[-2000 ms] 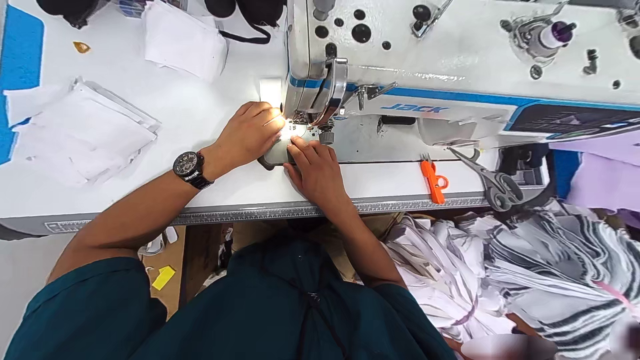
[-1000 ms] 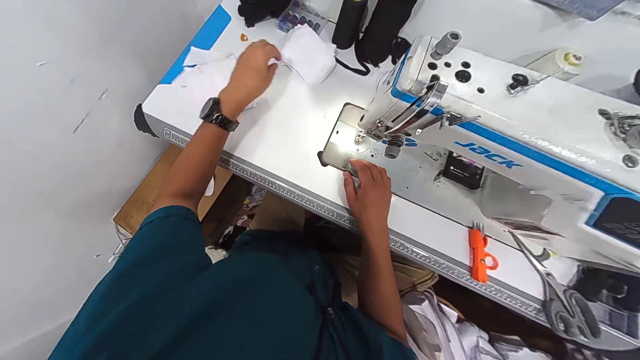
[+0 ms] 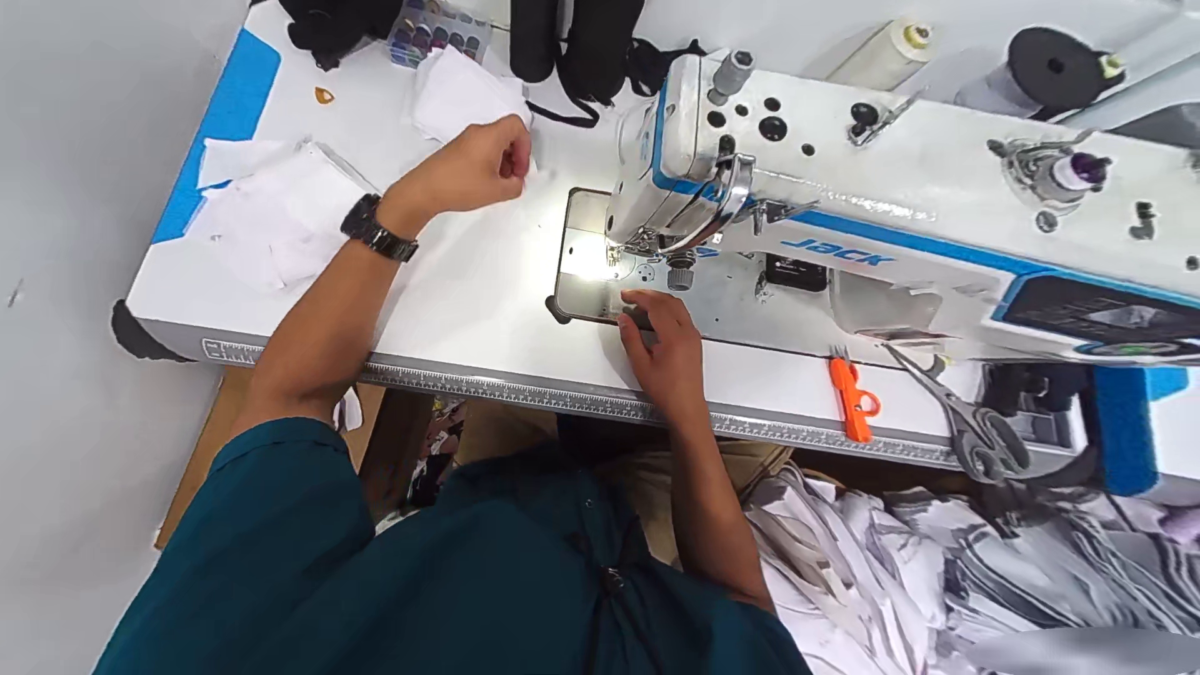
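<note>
My left hand [image 3: 473,171], with a dark watch on its wrist, is curled above the white tabletop. It is just below a small stack of white fabric pieces [image 3: 467,94]; whether it holds anything is hidden. A larger loose pile of white fabric [image 3: 272,211] lies left of the watch. My right hand [image 3: 664,342] rests at the front of the sewing machine's metal needle plate [image 3: 586,291], thumb and fingers apart around a small dark patch that I cannot make out. The industrial sewing machine [image 3: 872,187] has its lamp lit over the presser foot [image 3: 614,253].
Orange thread snips [image 3: 851,398] and large metal scissors [image 3: 966,422] lie at the table's front right. A plastic box of bobbins [image 3: 439,33] and black cloth items [image 3: 600,42] are at the back. White and grey striped fabric [image 3: 1050,572] is heaped below the table's edge.
Both hands were together at the needle two seconds ago. My left hand went left to the white fabric, and has since shifted toward the machine. My right hand stays by the plate. The view has shifted.
</note>
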